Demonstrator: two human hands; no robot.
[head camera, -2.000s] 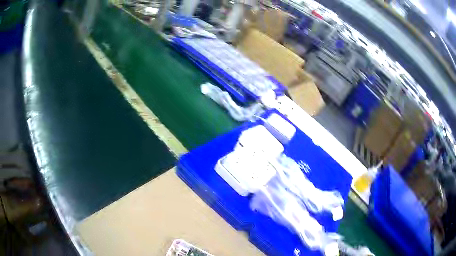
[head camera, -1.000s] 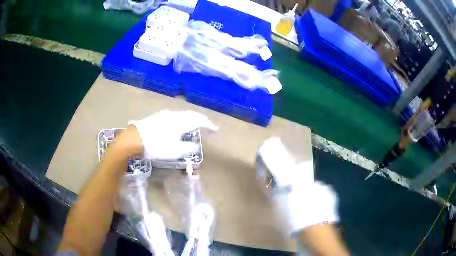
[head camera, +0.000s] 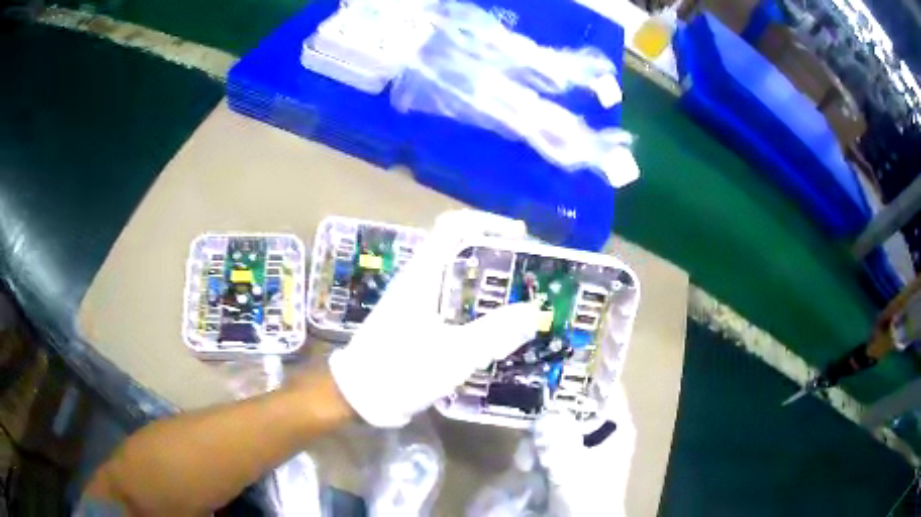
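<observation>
Three open white socket housings with green circuit boards and yellow transformers show: one at the left (head camera: 243, 295), one in the middle (head camera: 348, 275), partly behind my left hand, and a nearer one at the right (head camera: 612, 303). My gloved left hand (head camera: 409, 348) grips the right housing by its left side, with the thumb over the board. My gloved right hand (head camera: 589, 467) is closed at its lower right edge, by the cord end. A short black piece (head camera: 600, 434) shows against the right glove; I cannot tell what it is.
A tan cardboard mat (head camera: 162, 252) lies under the housings. Bagged cords (head camera: 404, 473) trail towards me. Behind is a blue sheet stack (head camera: 505, 192) with white units (head camera: 343, 56) and bagged cords. A power screwdriver (head camera: 843, 366) hangs at the right over the green bench.
The right housing has come left and nearer the middle, beside the others. My left hand has moved from the middle housing to grip it. The view has shifted, and the tan mat and blue stack show differently.
</observation>
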